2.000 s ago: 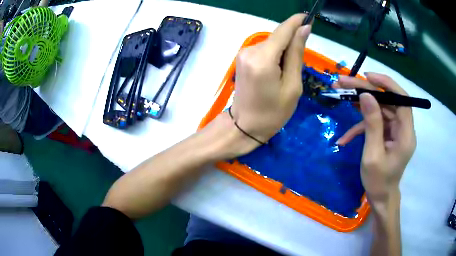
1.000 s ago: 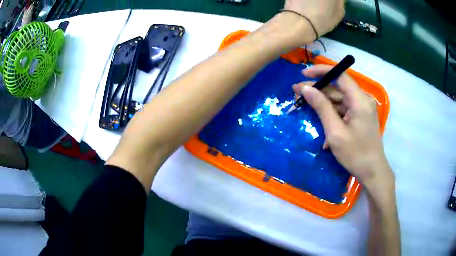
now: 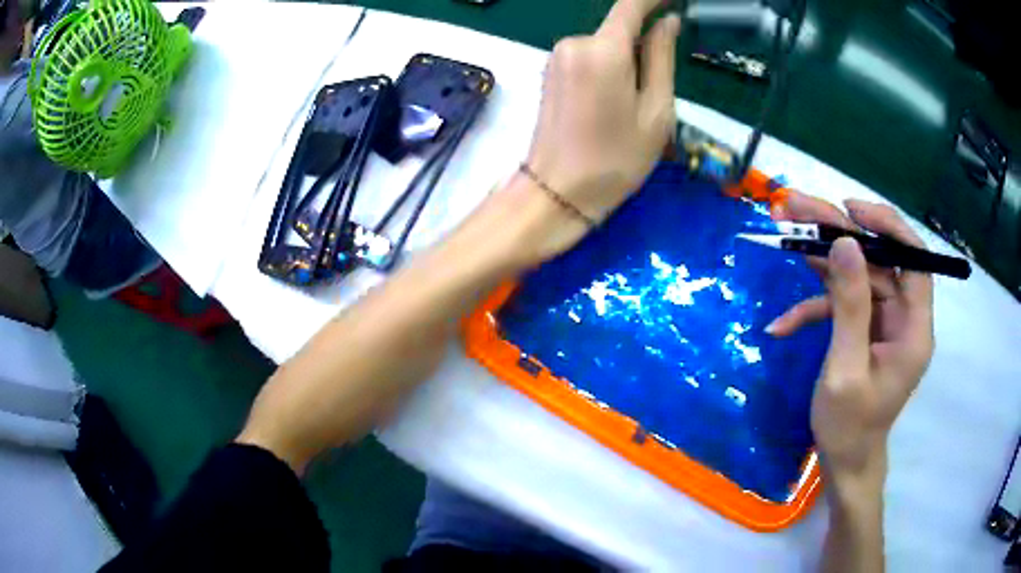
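Observation:
My left hand [image 3: 605, 118] is at the top of the picture, its fingertips near the upper edge, gripping a black phone middle frame [image 3: 773, 84]. The frame's lower end, with gold and blue bits, hangs over the far rim of the orange tray [image 3: 649, 450]. The grip point is partly cut off and blurred. My right hand [image 3: 868, 325] holds black-handled tweezers [image 3: 884, 251] nearly level, their pale tips pointing left above the shiny blue sheet [image 3: 638, 347] in the tray. The tips are apart from the frame's end. Small pale flecks or glare show on the sheet.
Several black frames [image 3: 330, 168] lie overlapping on the white surface [image 3: 481, 492] left of the tray. A green fan [image 3: 106, 90] stands at far left. More frames lie on the dark green surface [image 3: 851, 112] beyond. Part of a frame [image 3: 1008, 504] shows at the right edge.
My left hand reached away over the tray's far edge, then came back with a phone frame. My right hand has moved right, and its tweezers have turned from pointing down to nearly level.

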